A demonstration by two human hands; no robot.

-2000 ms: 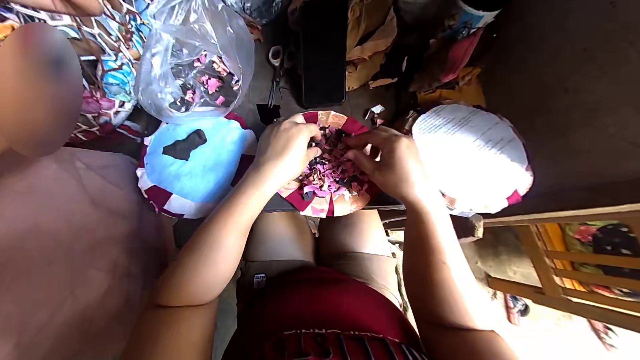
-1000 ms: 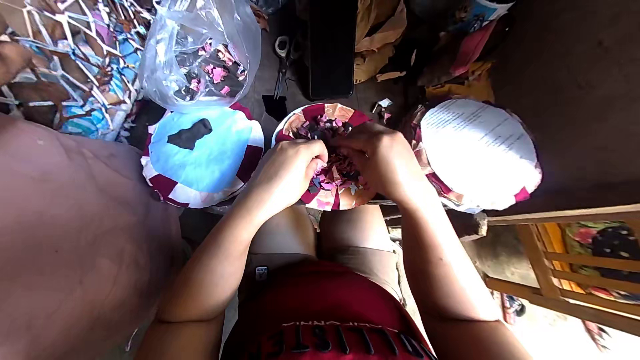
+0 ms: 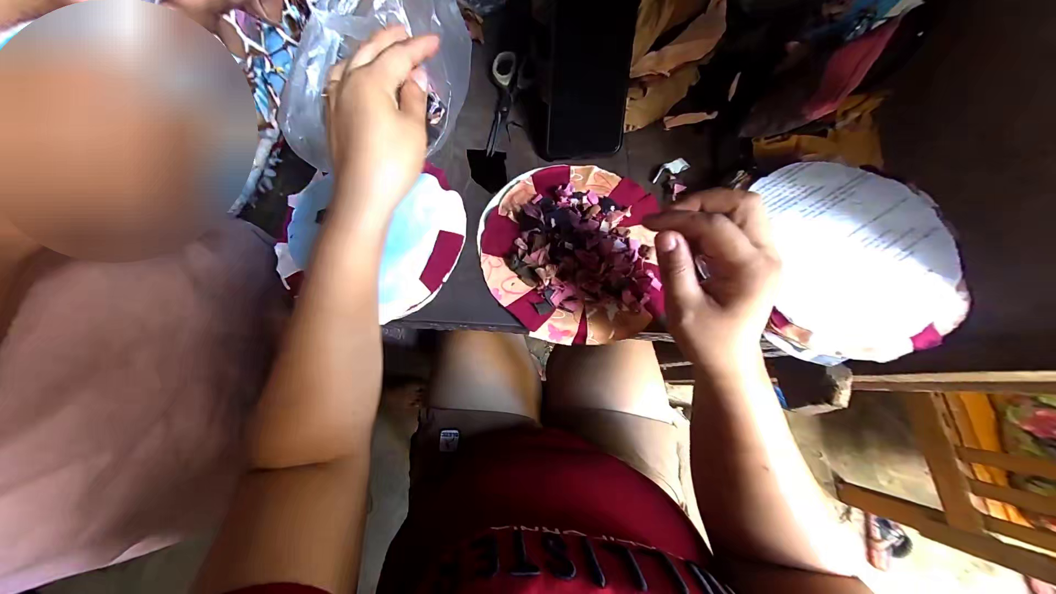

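Note:
A round pad of maroon and peach fabric strips (image 3: 505,235) lies at the table edge, with a heap of small pink and dark fabric scraps (image 3: 577,247) on it. My left hand (image 3: 381,103) is raised over a clear plastic bag (image 3: 304,107) of scraps, fingers apart, nothing seen in it. My right hand (image 3: 718,264) is at the right rim of the pad, thumb and index finger near each other; whether a scrap is between them cannot be told. My left forearm partly covers a blue-and-white round piece (image 3: 421,223). On the right lies a round piece faced with printed paper (image 3: 858,256).
Scissors (image 3: 502,99) and a black phone-like slab (image 3: 587,82) lie behind the pad. Peach fabric strips (image 3: 672,49) lie farther back. Another person (image 3: 124,379) sits close on the left. A wooden frame (image 3: 940,462) stands at the lower right.
My left hand has moved from the scrap heap up and left to the plastic bag. My right hand has drawn back to the pad's right rim. The other person's head has come into view at left.

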